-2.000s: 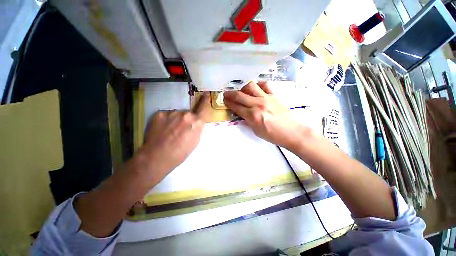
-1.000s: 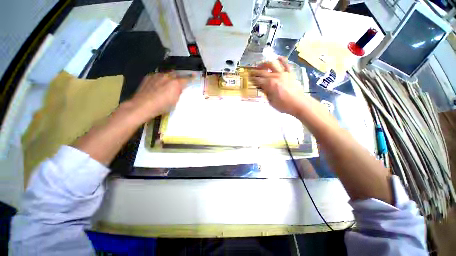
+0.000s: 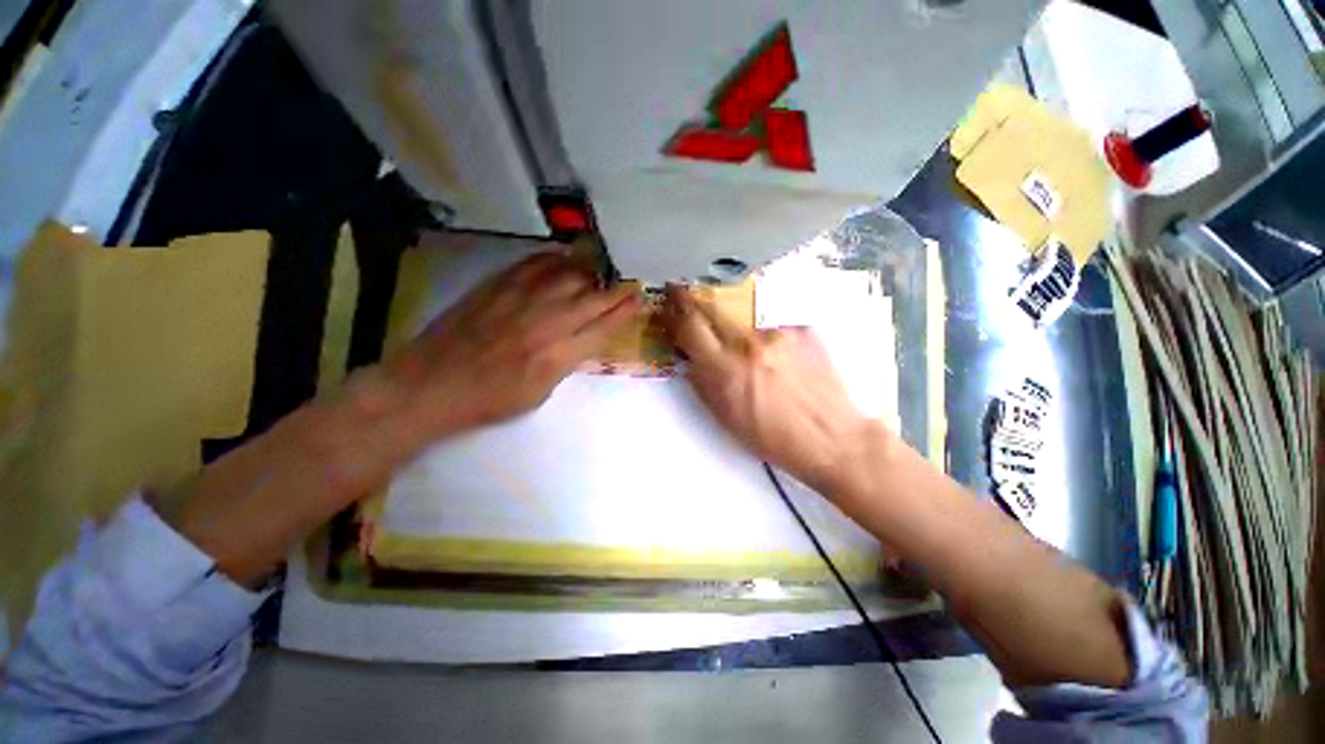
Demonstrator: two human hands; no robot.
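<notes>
The white sewing template plate (image 3: 639, 465) with taped yellow edges lies under the large white machine head (image 3: 610, 131). A yellow-tan cut piece (image 3: 738, 302) lies on it at the needle area. My left hand (image 3: 516, 337) lies on its left part, fingers reaching to the needle area. My right hand (image 3: 748, 381) is at its right, fingertips bent down close to my left fingertips. The fingertips partly hide the piece and the brass-coloured clamp. I cannot tell whether either hand grips anything, or whether the right palm holds a small tool.
Yellow-tan pieces (image 3: 160, 349) lie stacked at left, more (image 3: 1024, 167) at upper right. Woven labels (image 3: 1020, 436) fan out at right, beside strap strips (image 3: 1235, 480) and a teal-handled tool (image 3: 1165, 509). A black cable (image 3: 850, 589) crosses the template. A thread cone (image 3: 1163, 143) and screen (image 3: 1279, 218) stand upper right.
The view has moved closer to the machine. Both hands have come inward from beside the clamp, and their fingertips now nearly meet over the label area.
</notes>
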